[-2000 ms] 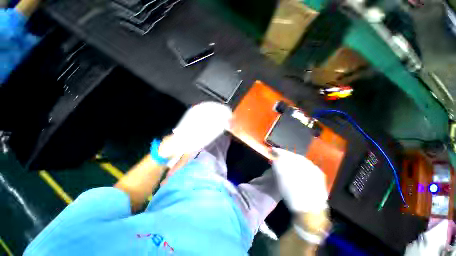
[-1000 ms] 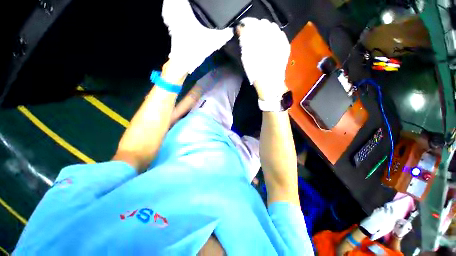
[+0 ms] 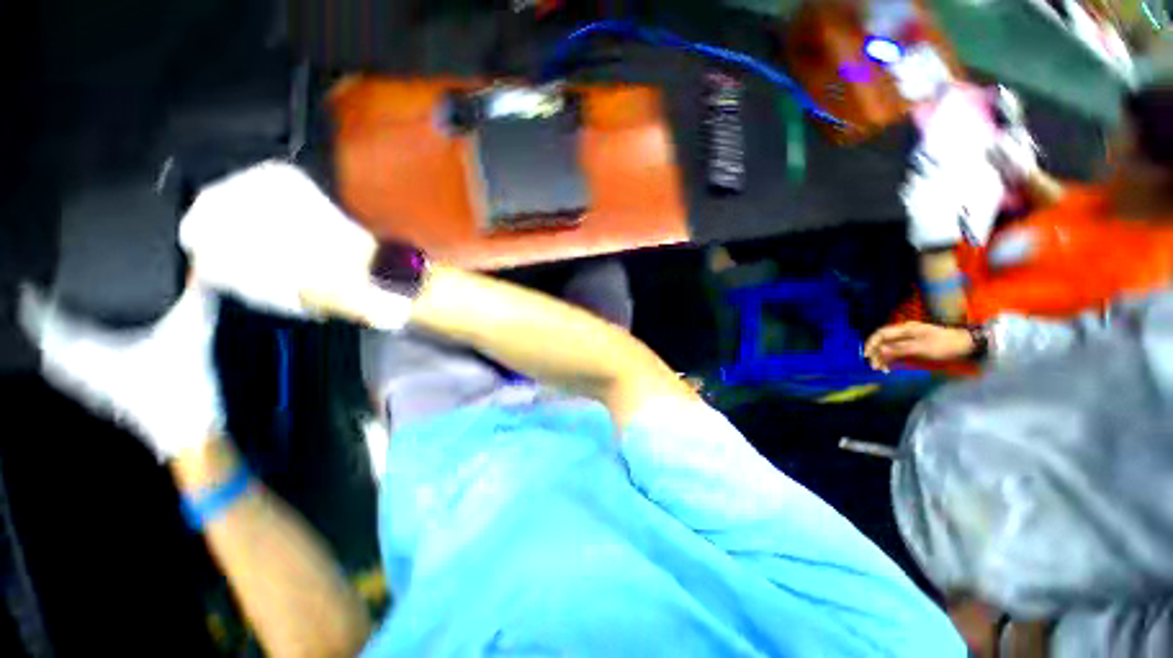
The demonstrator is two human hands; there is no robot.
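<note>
A dark grey flat set-top box (image 3: 118, 244), blurred, is at the left. My left hand (image 3: 135, 366), in a white glove with a blue wrist band, grips its near edge with fingers and thumb spread along it. My right hand (image 3: 277, 238), gloved and wearing a dark watch, is closed at its right edge; its fingertips are hidden. Another set-top box (image 3: 530, 167) sits on the orange fixture board (image 3: 630, 167), against the connector block (image 3: 521, 103) at the far edge. No hand touches that one.
A black remote control (image 3: 724, 135) and a thin green stick (image 3: 795, 142) lie right of the board. A blue cable (image 3: 720, 54) curves to an orange-brown test box (image 3: 843, 64). Other people's hands and an orange sleeve (image 3: 1061, 251) are at the right. A blue frame (image 3: 791, 328) is below the bench.
The view has turned, so the board now shows upper centre. My hands went from the board to a box on its left. The box on the board stays there.
</note>
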